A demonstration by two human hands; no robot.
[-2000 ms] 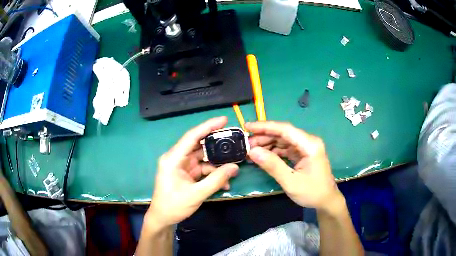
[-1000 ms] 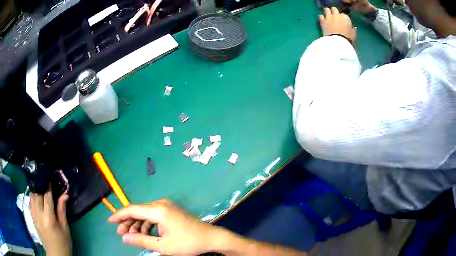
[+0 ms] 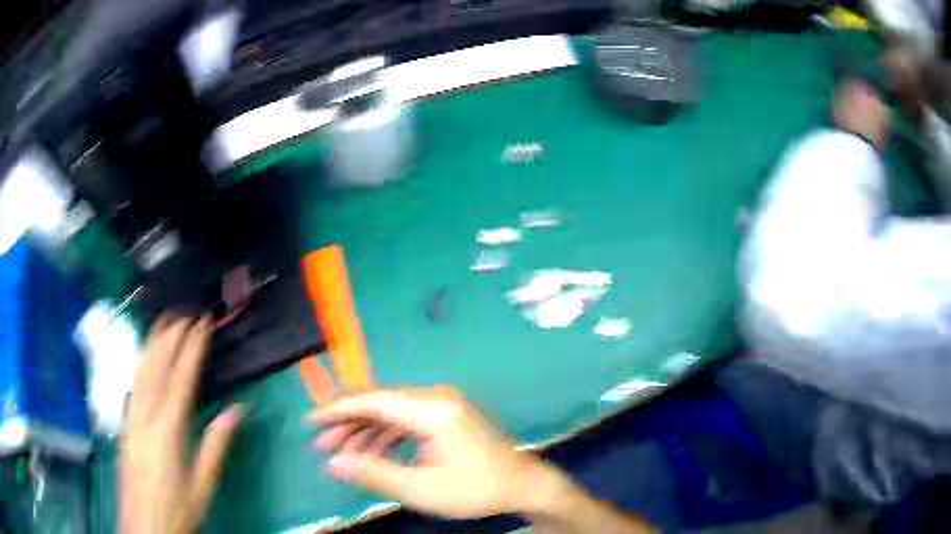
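Observation:
The frame is blurred. A small pinkish-rimmed thing, likely the watch body (image 3: 236, 294), lies on the black press base (image 3: 266, 339). My left hand (image 3: 167, 422) is at the base's front left, its fingertips just beside the watch body and its thumb spread away. Blur hides whether they touch. My right hand (image 3: 433, 443) is half curled over the mat, at the near end of the long orange stick (image 3: 336, 313), and no held thing shows in it. A shorter orange stick (image 3: 317, 380) lies next to the long one.
A white bottle (image 3: 370, 141) stands behind the press. Whitish scraps (image 3: 558, 297) and a small dark piece (image 3: 436, 305) lie on the green mat. A round dark container (image 3: 644, 73) is at the back. A blue box (image 3: 42, 344) is left; a white-sleeved person (image 3: 834, 250) sits right.
Since the first frame, the watch body has gone from my hands to the press base and the view has turned right. Since the second, it has swung back left somewhat; my hands look much the same.

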